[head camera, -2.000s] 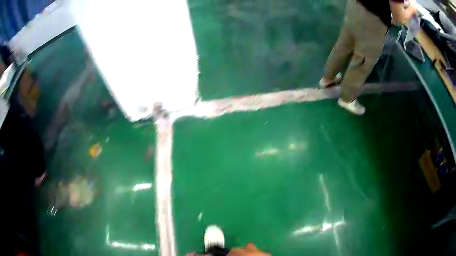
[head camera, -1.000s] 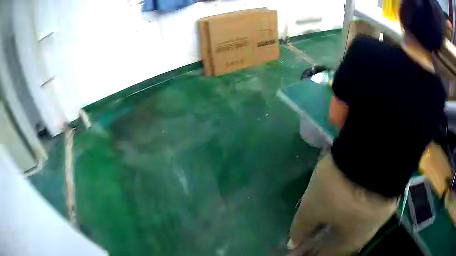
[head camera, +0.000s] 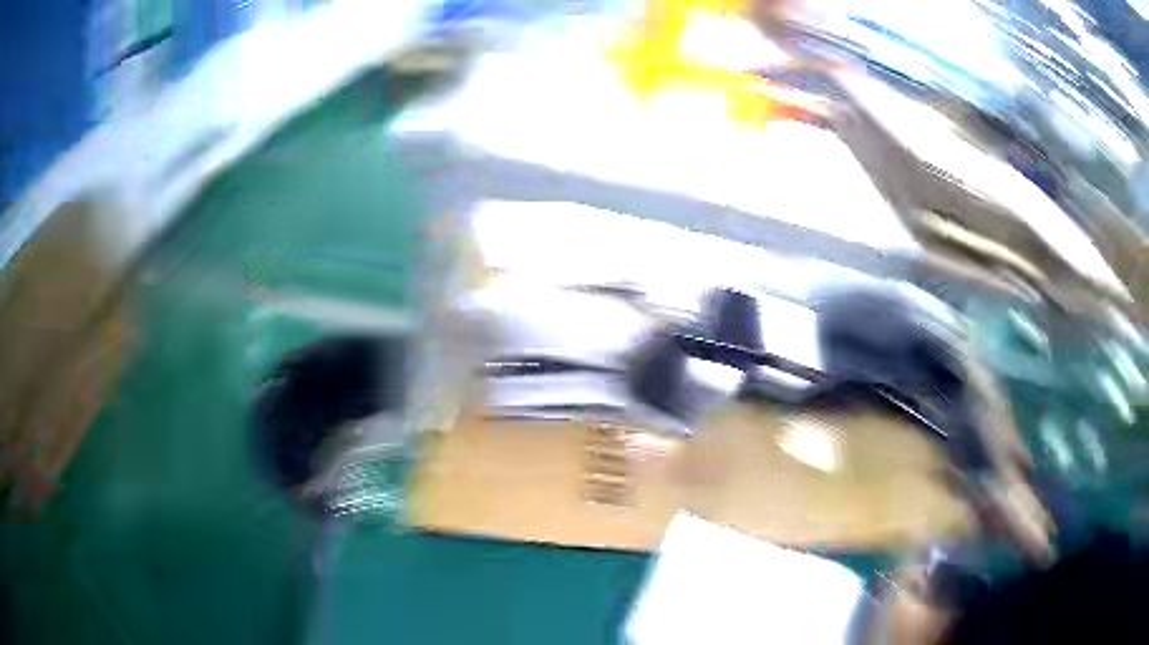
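The view is strongly blurred. Neither my left hand nor my right hand can be made out. Nearest in front is a green bench top (head camera: 479, 592) at the bottom. A white flat thing (head camera: 743, 592) lies on it. Behind that stands a brown cardboard carton (head camera: 529, 485). Dark and white items, too blurred to name, lie above and behind the carton.
A dark round thing (head camera: 328, 403) is left of the bench. Brown cardboard (head camera: 57, 340) is at the far left, by the green floor (head camera: 328, 189). A yellow thing (head camera: 680, 51) is at the top. A dark shape, seemingly part of a person (head camera: 1071, 605), is bottom right.
The view has swung right and come closer to the bench. The person in black has shifted towards the lower right edge. The leaning cardboard has moved to the far left.
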